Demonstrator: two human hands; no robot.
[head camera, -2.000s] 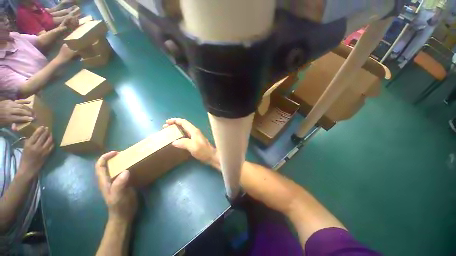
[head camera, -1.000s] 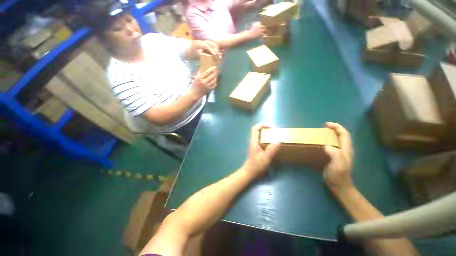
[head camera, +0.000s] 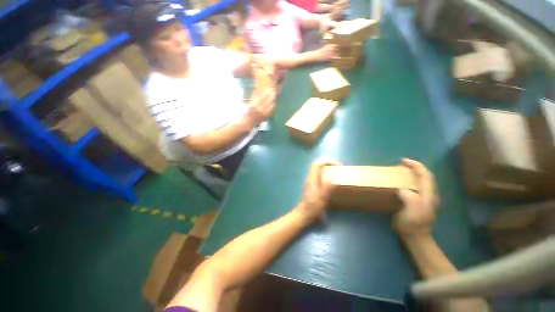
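A closed brown tuck-top carton (head camera: 370, 187) is held between my two hands over the green-topped workbench (head camera: 341, 247), near its front end. Its flat top faces up and its long side faces me. My left hand (head camera: 317, 190) grips the left end. My right hand (head camera: 418, 198) grips the right end, with the thumb on the front side. Whether the carton's underside touches the bench cannot be told.
Two closed cartons (head camera: 312, 119) lie farther up the bench, with stacked cartons beyond. A person in a striped shirt (head camera: 204, 97) sits at the left. Open brown boxes (head camera: 508, 143) stand at the right. A cream pipe (head camera: 487, 275) crosses the lower right. A large carton (head camera: 173, 265) is below left.
The view has swung left since the earliest frame, and the pipe no longer blocks the middle. The carton stays in both hands. Lately its front side shows more.
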